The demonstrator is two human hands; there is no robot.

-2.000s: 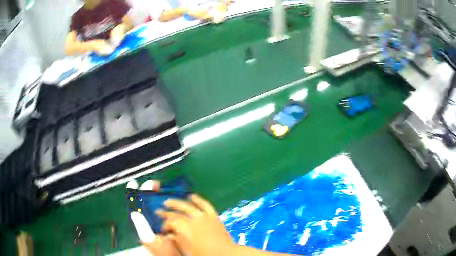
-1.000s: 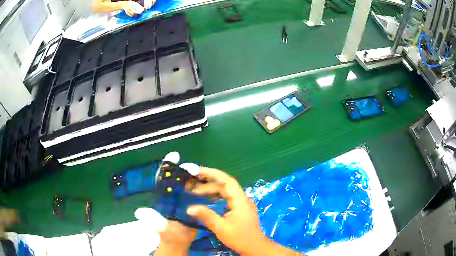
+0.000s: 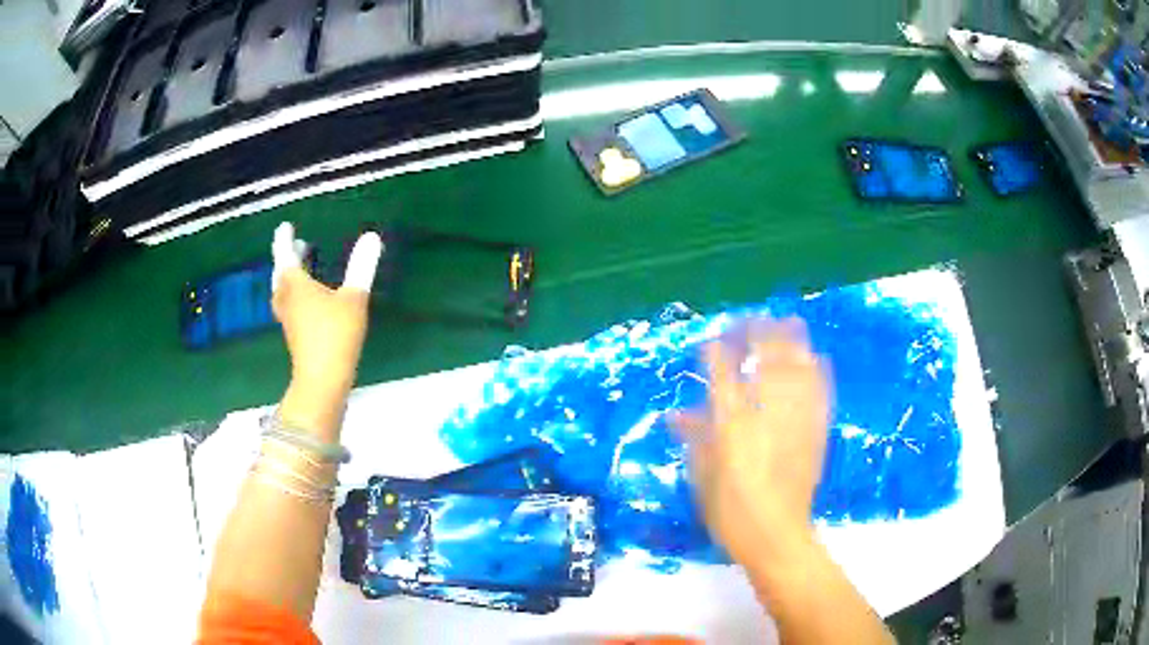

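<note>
My left hand (image 3: 323, 296), with white finger cots, holds the left end of a film-removed phone middle frame (image 3: 518, 287) between thumb and finger over the green belt. Its centre is see-through; it is slightly blurred. My right hand (image 3: 766, 422) is blurred over the crumpled blue peeled film pile (image 3: 888, 416); whether it holds film cannot be told. Several filmed phone middle frames (image 3: 485, 542) lie stacked on the white work sheet (image 3: 277, 592) in front of me. Another filmed frame (image 3: 229, 305) lies on the belt, partly behind my left hand.
Stacked black blister trays (image 3: 315, 95) stand at the upper left of the conveyor belt (image 3: 706, 246). A frame with pale blue and yellow parts (image 3: 668, 136) and two filmed frames (image 3: 905, 173) lie farther along it. Machine parts (image 3: 1115, 164) are at the right edge.
My hands have parted: left moved up-left with a film-removed frame, right moved right over the pile. The view has tilted down, showing the stacked frames. The person across is out of view.
</note>
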